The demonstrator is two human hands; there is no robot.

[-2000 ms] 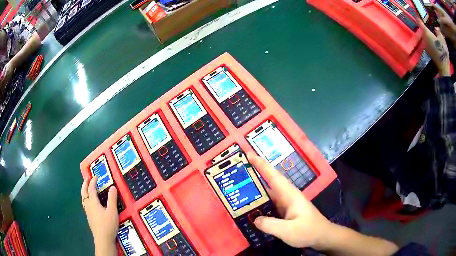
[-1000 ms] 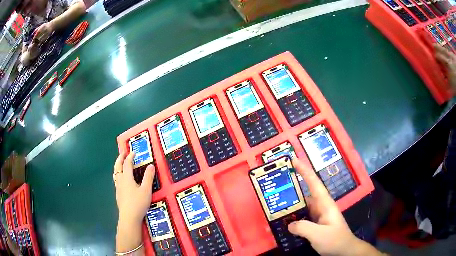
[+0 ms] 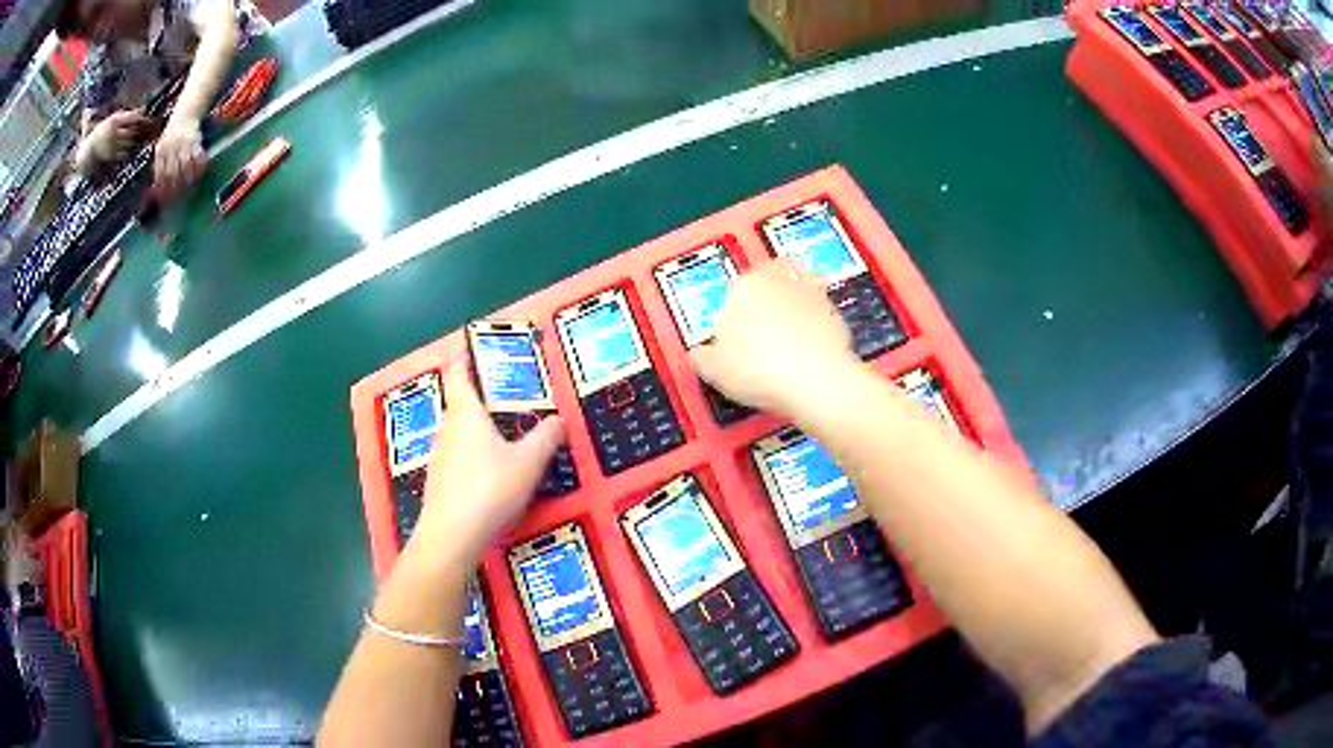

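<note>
A red tray point(image 3: 958, 329) holds two rows of keypad phones with lit screens. My left hand point(image 3: 487, 460) grips the second phone point(image 3: 512, 368) of the far row, its thumb over the keypad; the phone's top stands slightly out of its slot. My right hand point(image 3: 775, 339) lies over the fourth phone point(image 3: 699, 292) of that row, fingers bent over its lower screen and keys; whether it grips the phone is hidden. A phone point(image 3: 709, 585) lies in the middle slot of the near row. My right forearm partly covers the near row's right end.
The tray lies on a green surface point(image 3: 1009, 219) crossed by a white strip point(image 3: 570, 164). Another red tray with phones point(image 3: 1170, 176) is far right. A cardboard box point(image 3: 863, 21) is at the top. A person point(image 3: 154, 88) sits upper left, near loose orange-red pieces point(image 3: 253, 176). Red trays stand lower left.
My right hand has let go of the phone it held and moved up to the far row. The formerly vacant near-row slot now holds a phone. My left hand has moved from the first to the second phone.
</note>
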